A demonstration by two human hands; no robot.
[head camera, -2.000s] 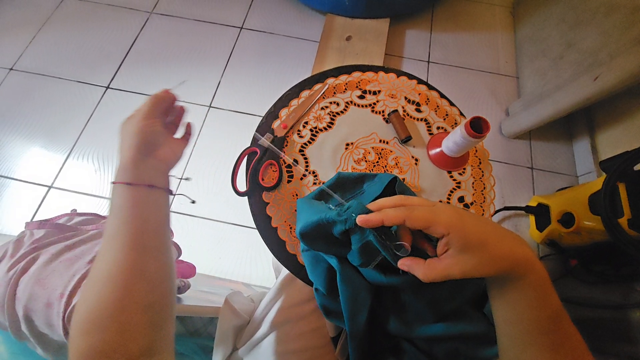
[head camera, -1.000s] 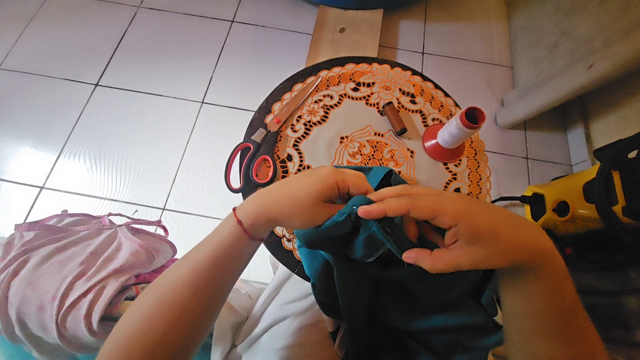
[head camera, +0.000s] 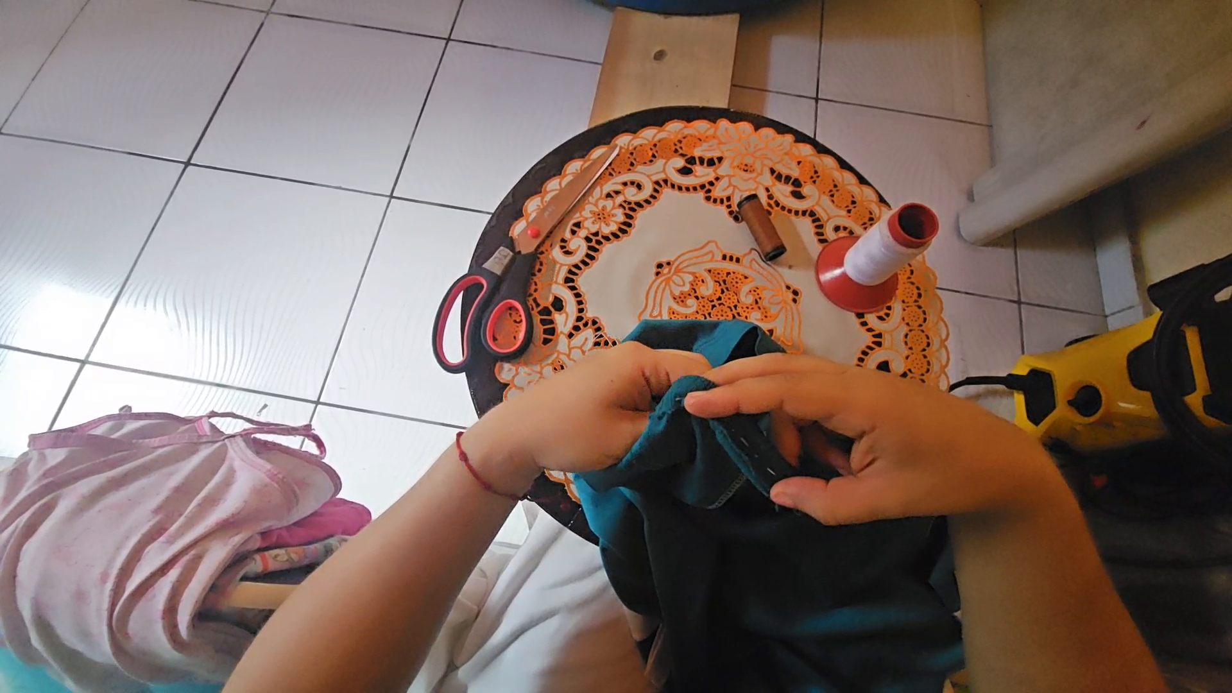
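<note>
Dark teal fabric (head camera: 770, 577) hangs over the near edge of a round table with an orange and white lace-patterned cover (head camera: 626, 260). My left hand (head camera: 587, 409) pinches a fold of it, fingertips partly hidden in the cloth. With thumb and fingers, my right hand (head camera: 866, 433) grips the folded edge, where small light stitches show. No needle can be made out. Scissors (head camera: 520, 265) with black and red handles lie at the table's left. A brown thread spool (head camera: 761, 228) lies on its side near a white thread cone (head camera: 881, 255) on a red base.
Pink clothing (head camera: 144, 539) is piled at the lower left. A yellow machine (head camera: 1097, 385) with a black cable stands at the right. Beyond the table are a wooden board (head camera: 664, 67) and white floor tiles (head camera: 289, 87); a pale ledge (head camera: 1107, 144) juts in at the upper right.
My left hand, raised at the left two seconds ago with a thin needle-like thing, has come down to the teal fabric. My right hand has kept its hold on the cloth.
</note>
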